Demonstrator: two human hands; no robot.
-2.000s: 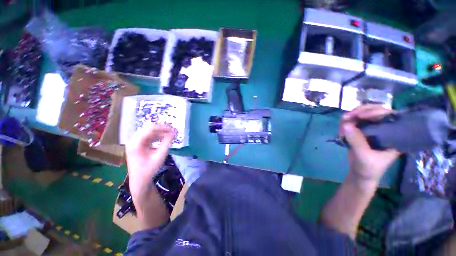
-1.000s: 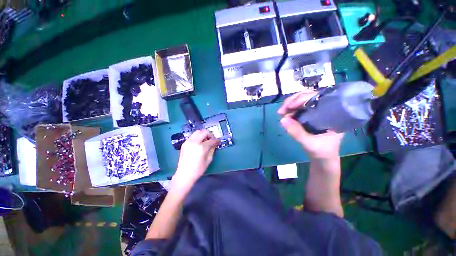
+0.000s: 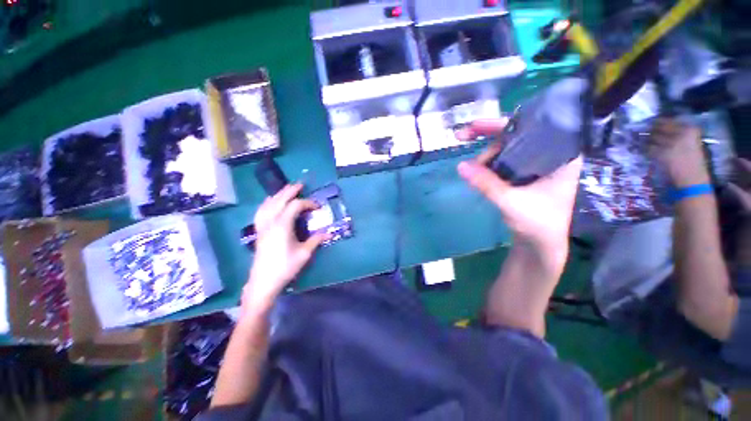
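Observation:
My right hand (image 3: 527,193) is wrapped around the thick grey electric screwdriver (image 3: 543,131), held above the bench in front of the screw feeders. Its tip is not clearly seen. My left hand (image 3: 284,238) lies over the left part of the assembly fixture (image 3: 333,220), fingers bent at its metallic face. The fixture's black arm (image 3: 270,175) sticks out behind the hand. Whether my left fingers hold a small part cannot be told.
Two screw feeders (image 3: 370,99) stand behind the fixture. Two white boxes of black parts (image 3: 132,193), a narrow yellow-brown box (image 3: 272,123), a white box of silver-white parts (image 3: 216,284) and a brown carton (image 3: 82,247) stand left. Another person's arm (image 3: 696,214) reaches over parts at right.
My left hand has moved from the silver-white parts box to the fixture. The view has shifted right, and another person's arm has come into view. My right hand still holds the screwdriver.

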